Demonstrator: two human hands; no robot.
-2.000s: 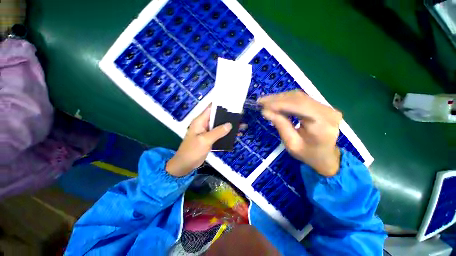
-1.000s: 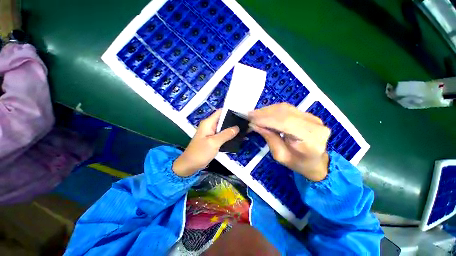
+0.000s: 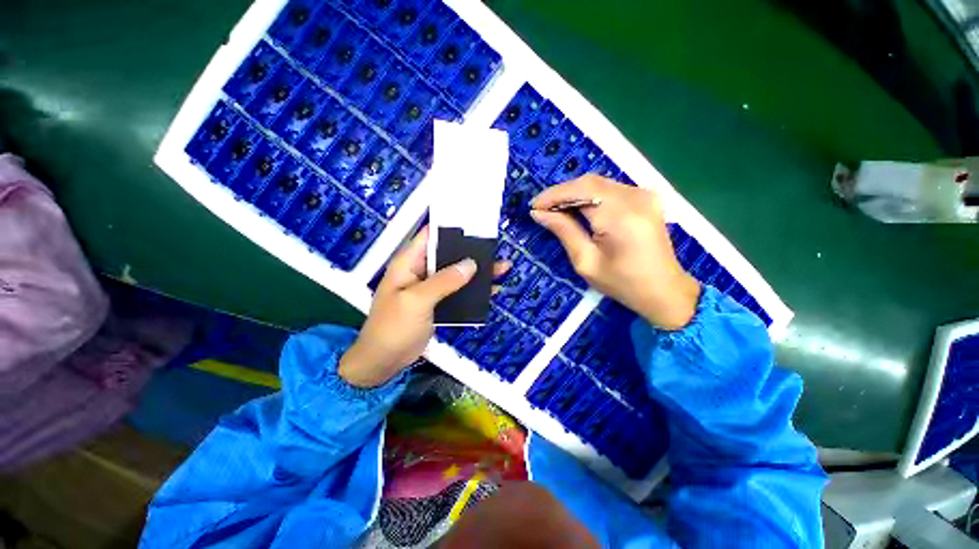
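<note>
My left hand (image 3: 403,306) holds the adhesive sheet (image 3: 468,182), its white bare part pointing away and its black part under my thumb, above the component tray (image 3: 354,281). My right hand (image 3: 617,241) pinches the tweezers (image 3: 574,205) over the tray's middle blue block, to the right of the sheet. The tweezer tips are hard to see, and I cannot tell if they hold a piece. Small components (image 3: 346,54) with dark round centres sit in rows in the blue blocks. The sheet and both hands hide part of the middle block.
The tray lies slantwise on a shiny green bench (image 3: 741,139). A white fitting (image 3: 896,191) is at the right. A second blue and white tray (image 3: 919,442) is cut off at the right edge, above grey-white equipment (image 3: 896,495). A person's pink sleeve (image 3: 43,268) is at the left.
My right hand and the tweezers have moved from the sheet's black part to over the tray, apart from the sheet. My left hand with the sheet has moved slightly left. The view has shifted a little.
</note>
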